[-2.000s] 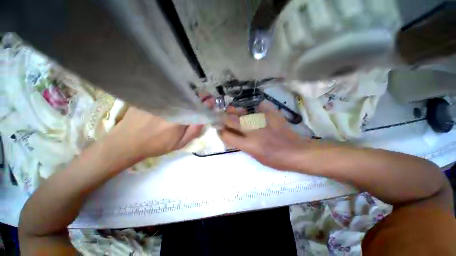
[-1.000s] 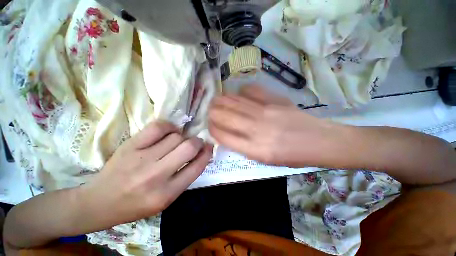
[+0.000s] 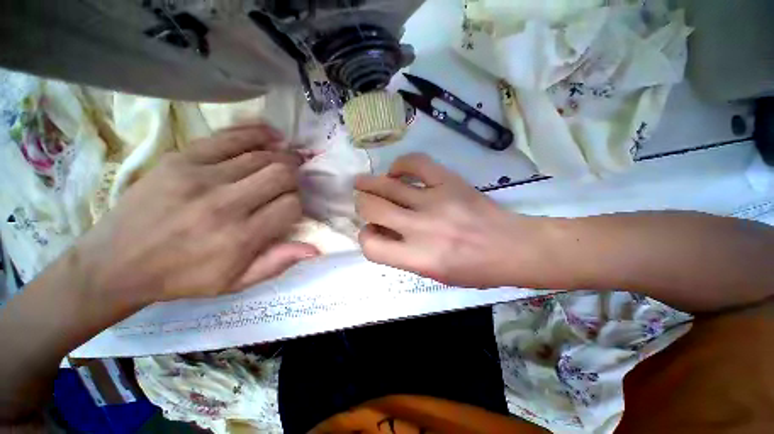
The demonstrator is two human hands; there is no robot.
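Cream floral fabric (image 3: 51,161) is heaped at the left. A pale piece of cloth (image 3: 333,191) lies between my hands, just in front of the ribbed cream knob (image 3: 374,117) on the sewing machine head (image 3: 212,51). My left hand (image 3: 212,212) lies flat on the cloth, fingers towards the machine, thumb near its front edge. My right hand (image 3: 433,220) has curled fingers at the cloth's right edge; its fingertips touch the edge, and whether they pinch it is unclear. The needle area is mostly hidden behind the machine head.
Black thread snips (image 3: 458,113) lie right of the knob. A smaller crumpled floral heap (image 3: 577,93) lies beyond them. A printed ruler strip (image 3: 255,312) runs along the table's front edge. Floral pieces (image 3: 569,356) hang below, with a blue bin (image 3: 93,407) at lower left.
My left hand has gone from pinching the cloth to lying flat on it, further up. The bunched fabric has dropped back to the left. My right hand stays beside the cloth; the snips show fully.
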